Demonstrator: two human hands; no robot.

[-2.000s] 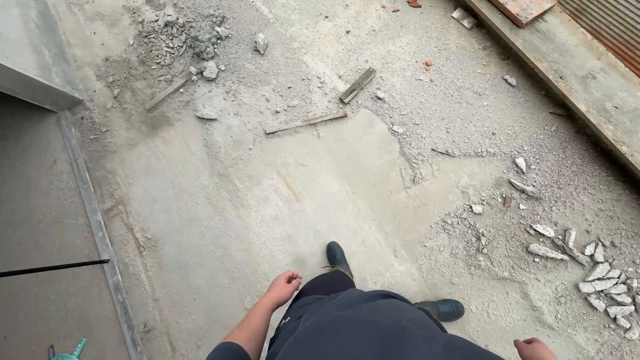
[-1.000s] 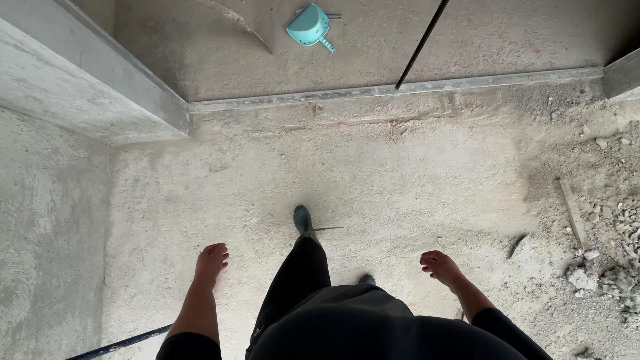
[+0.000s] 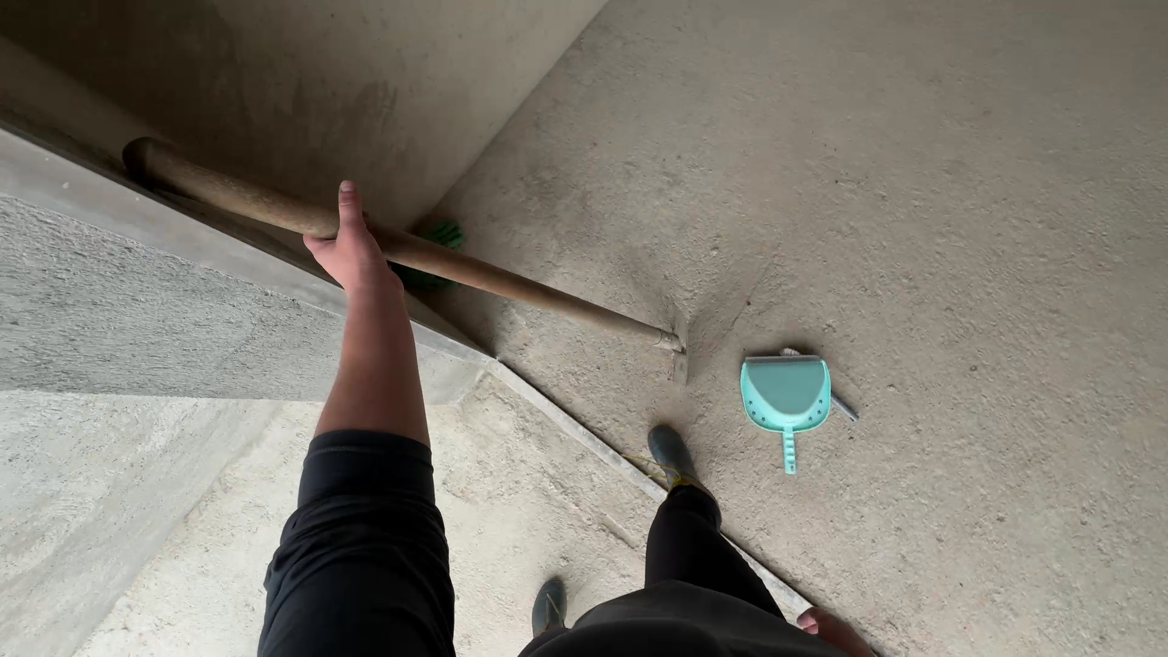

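Note:
A long wooden tool handle point(image 3: 538, 294) slants from the wall at the upper left down to the floor, where a narrow metal head point(image 3: 681, 351) is fitted to it. My left hand point(image 3: 354, 245) is wrapped around the upper part of this handle, thumb pointing up. At the bottom edge, beside my leg, my right hand point(image 3: 821, 628) shows only in part, and its fingers are not clear. A turquoise plastic dustpan point(image 3: 787, 394) lies on the floor right of the tool head, with a dark stick-like piece point(image 3: 845, 407) partly under it.
A raised strip point(image 3: 584, 440) crosses the floor under my legs. The concrete wall end point(image 3: 164, 283) stands at the left. Behind the handle, a green item point(image 3: 445, 234) sits in the wall corner. My boots point(image 3: 671, 453) stand on both sides of the strip.
My left hand was free and now holds the wooden handle. The view has swung strongly, away from the rubble and over the dustpan. One boot is now beyond the floor strip.

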